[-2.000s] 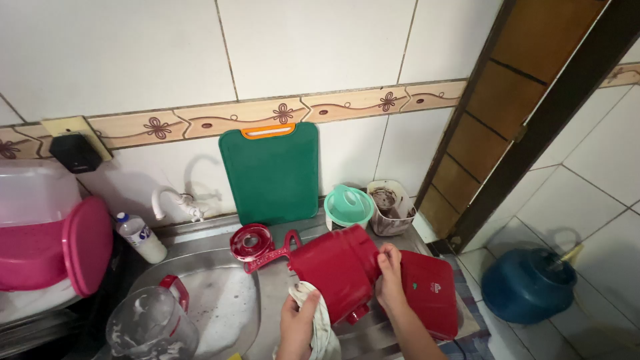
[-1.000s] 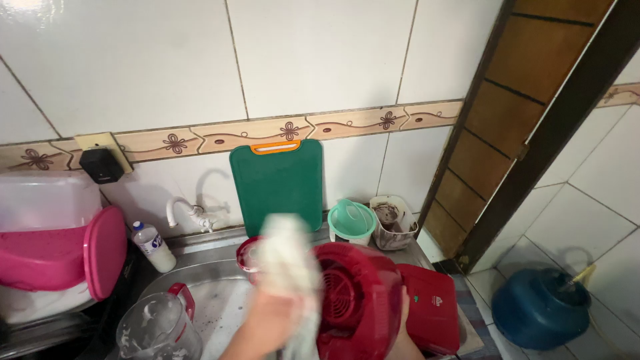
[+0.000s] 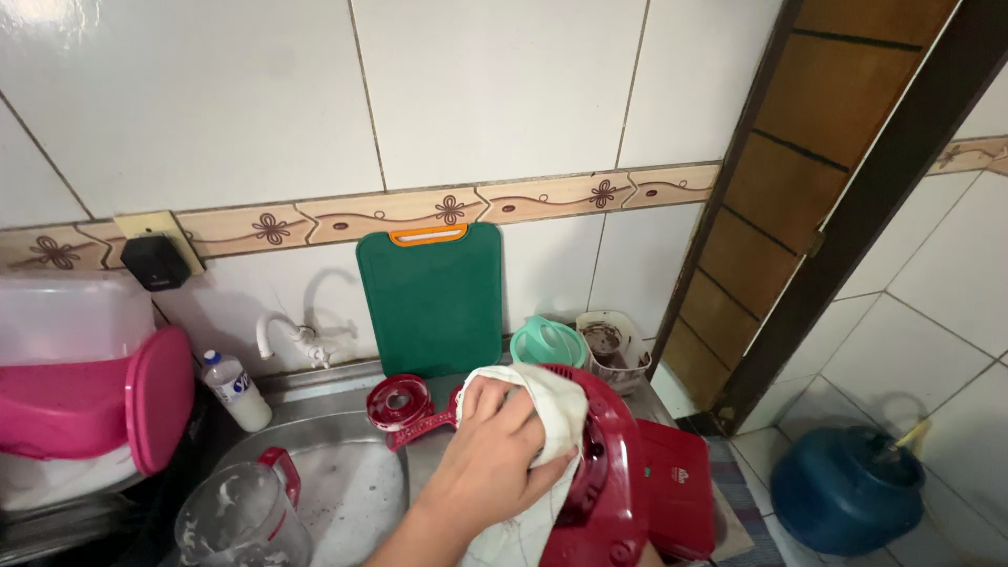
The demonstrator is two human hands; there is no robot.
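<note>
With my left hand (image 3: 500, 449) I press a white cloth (image 3: 563, 402) against the underside of a red appliance base (image 3: 622, 472), which is tilted up. Only a sliver of my right arm shows at the bottom edge, behind the base; the hand itself is hidden. A red plastic lid (image 3: 400, 400) and a red part with a handle (image 3: 421, 425) lie just left of the cloth, beside the sink. Under the base's right side is a red sandwich maker or grill (image 3: 677, 488).
The steel sink (image 3: 354, 472) holds suds, with a clear soapy jug (image 3: 236, 516) at its left. A green cutting board (image 3: 433, 303) leans on the tiles. Behind stand a detergent bottle (image 3: 236, 391), a mint-green lidded container (image 3: 549, 342) and a stained tub (image 3: 614, 346). A blue gas cylinder (image 3: 846, 488) stands right.
The red base has been turned so that its vented underside shows, and my left hand has brought the cloth up onto it. My right hand has gone out of sight behind the base.
</note>
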